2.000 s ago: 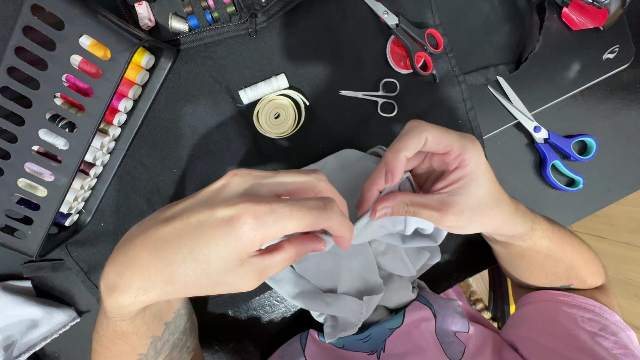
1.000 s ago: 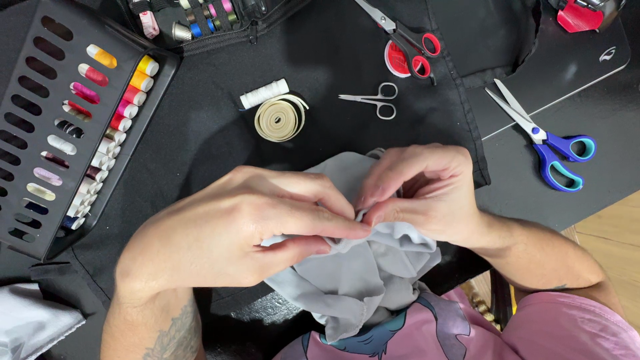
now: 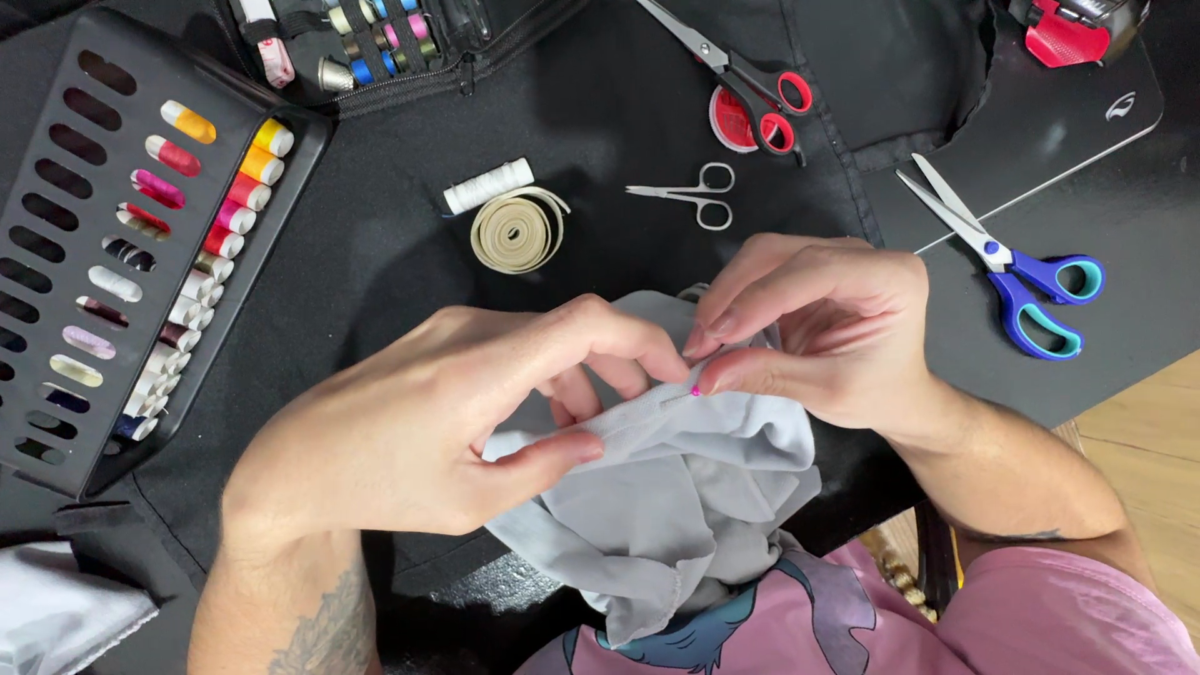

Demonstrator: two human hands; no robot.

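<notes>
Both hands hold a light grey fabric (image 3: 647, 525), gathered in loose folds above the lap. My left hand (image 3: 450, 412) pinches its folded edge between thumb and fingers. At the other side of that edge, my right hand (image 3: 806, 328) has its thumb and fingertips on the cloth. A pin with a pink head (image 3: 696, 391) shows in the fabric, right by the right thumb tip. Beyond the hands lie small metal scissors (image 3: 689, 195), a coil of beige elastic or tape (image 3: 516, 232) and a white thread spool (image 3: 488, 186) touching the coil.
A black rack of coloured thread spools (image 3: 94, 234) stands at left, near an open sewing kit (image 3: 384, 47). Black-and-red scissors (image 3: 741, 80) rest over a round red case (image 3: 729, 120). Blue-handled scissors (image 3: 1008, 262) lie at right. White cloth (image 3: 66, 609) is at lower left.
The hands were closer together on the fabric edge a second ago; now their fingertips are a little apart and the pink pin head shows between them.
</notes>
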